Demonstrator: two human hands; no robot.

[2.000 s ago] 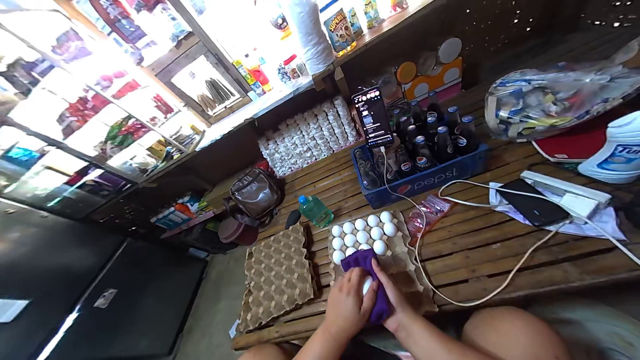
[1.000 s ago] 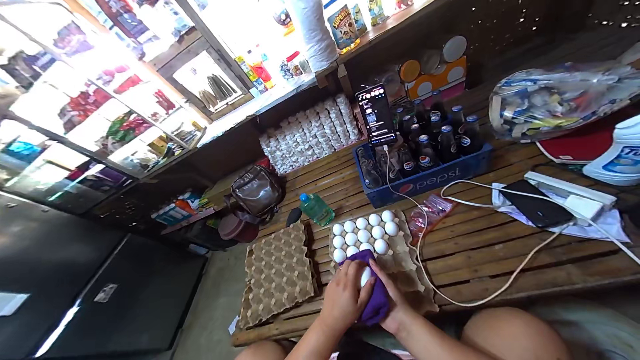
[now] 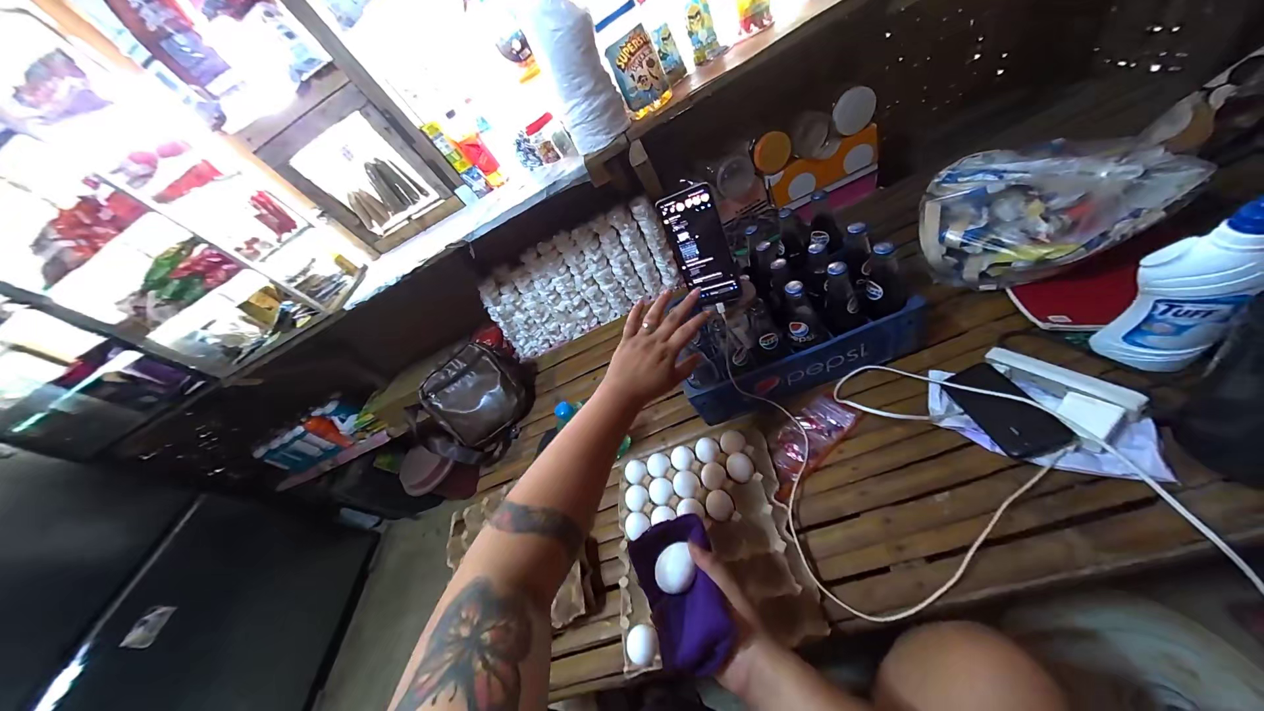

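Note:
My right hand point(image 3: 736, 627) holds a purple cloth point(image 3: 691, 622) with a white egg point(image 3: 675, 568) resting on it, over a cardboard egg tray point(image 3: 760, 543). White and tan eggs stand in rows at the tray's far end, and one white egg point(image 3: 641, 644) sits in its near left corner. My left hand point(image 3: 652, 351) is stretched forward, fingers spread and holding nothing, at the lower edge of an upright smartphone point(image 3: 699, 242) with a lit screen. Whether its fingertips touch the phone cannot be told. My left forearm partly hides another egg tray point(image 3: 573, 597).
Behind the trays stands a blue Pepsi crate point(image 3: 810, 365) of bottles. White cables cross the slatted wooden table point(image 3: 908, 533) to a power strip point(image 3: 1066, 380) beside a dark phone point(image 3: 1007, 410). At right are a white Tuff bottle point(image 3: 1175, 296) and a filled plastic bag point(image 3: 1057, 212).
My left hand has left the purple cloth and reached forward to the upright phone. My right hand still holds the cloth, and the egg on it now shows fully.

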